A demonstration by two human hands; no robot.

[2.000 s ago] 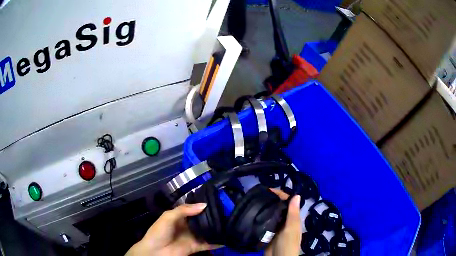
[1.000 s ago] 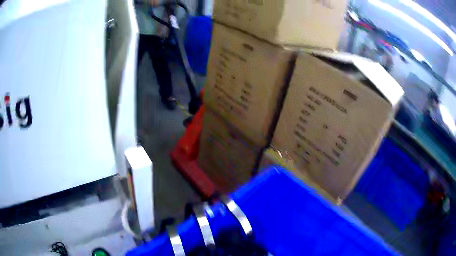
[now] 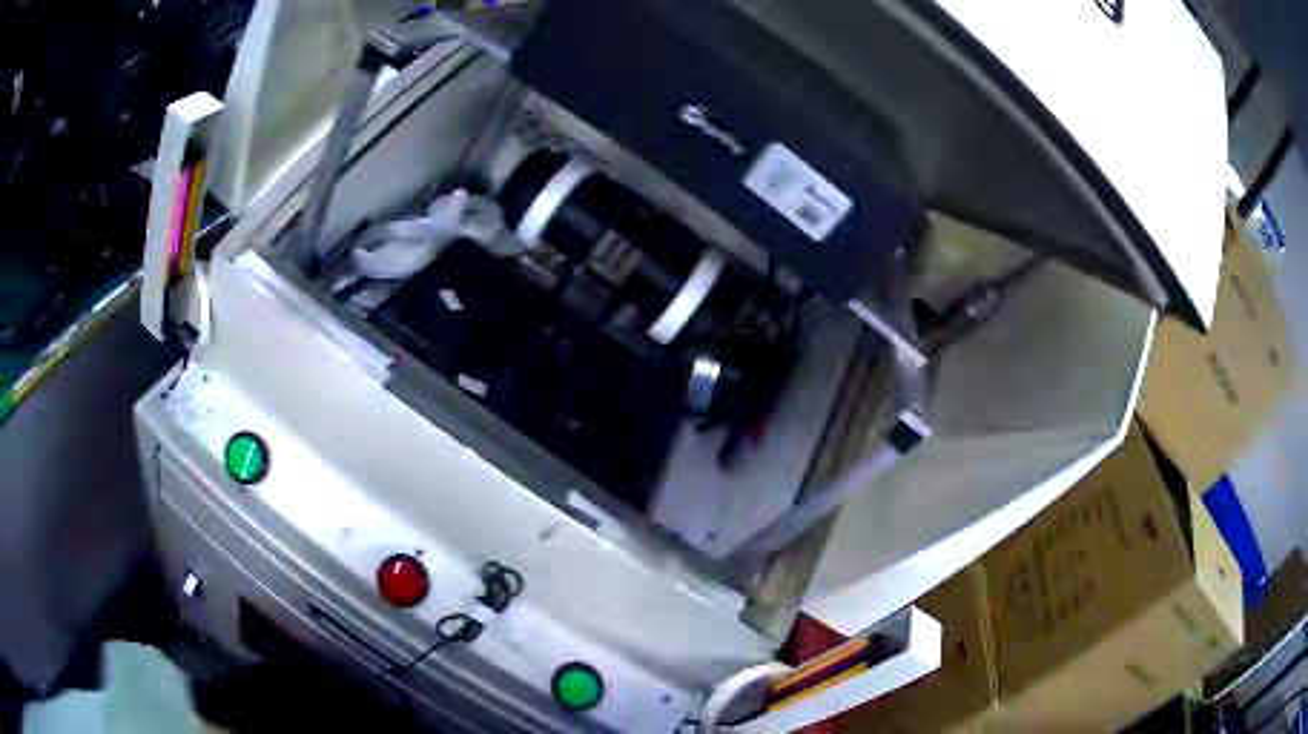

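Observation:
The white test box [image 3: 330, 495] stands open in front of me. Its curved lid [image 3: 1112, 122] is raised at the upper right. Inside, the angular black box [image 3: 646, 86] with a white label hangs tilted above the holder. Two white rings [image 3: 689, 296] with dark round parts stand at the holder, above a flat black base [image 3: 524, 359] with small white stickers. I cannot tell whether a headphone sits there. The front panel has two green buttons [image 3: 247, 458], a red button [image 3: 403, 579] and a small black cable [image 3: 499, 585]. Neither of my hands is in view.
White side guards stand at the left [image 3: 168, 215] and right [image 3: 861, 671] front corners. Dark heaped items [image 3: 101, 129] lie at the upper left. Cardboard boxes [image 3: 1069, 581] stand at the right. A pale, blurred shape [image 3: 115, 696] shows at the lower left; I cannot tell what it is.
The view has swung left from the blue crate and cartons to the test box. Its lid was closed and is now open. My hands and the headphones they held two seconds ago are out of view.

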